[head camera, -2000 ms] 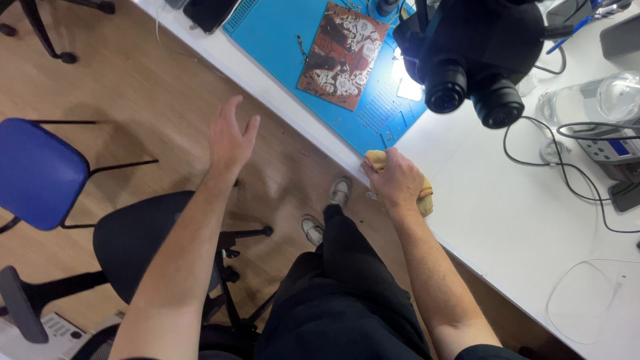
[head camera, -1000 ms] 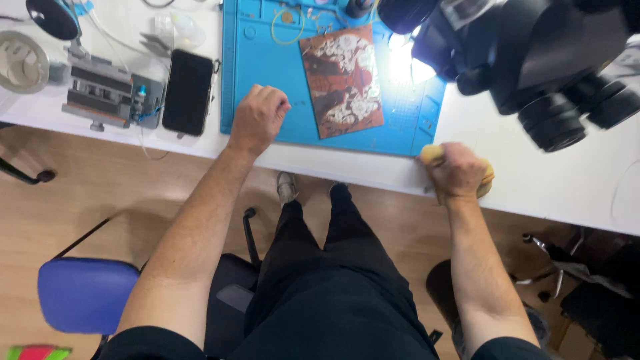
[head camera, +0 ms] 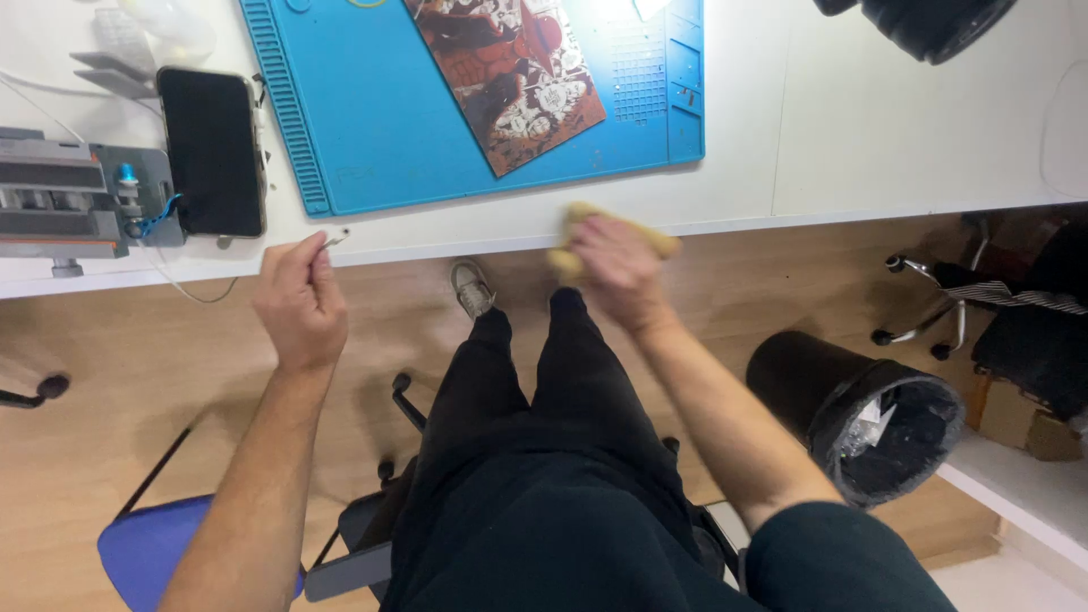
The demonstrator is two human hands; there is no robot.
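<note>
My right hand is closed on a yellow cloth at the front edge of the white table. Between thumb and forefinger, my left hand pinches a small thin metallic piece, just off the same edge. A tiny dark bit lies on the table by those fingertips. Beyond both hands is a blue silicone work mat, with an illustrated red, black and white board lying at an angle on it. Left of the mat a smartphone lies with its dark screen up.
A grey metal fixture with a thin cable stands at the left. Part of a black microscope shows at the upper right. Below the table are a lined black waste bin, a blue chair seat and, on the right, a chair base with castors.
My left hand, earlier off the table with fingers spread, then over the mat, is now at the table edge left of it, pinching. My right hand holds the cloth throughout. The view has shifted strongly.
</note>
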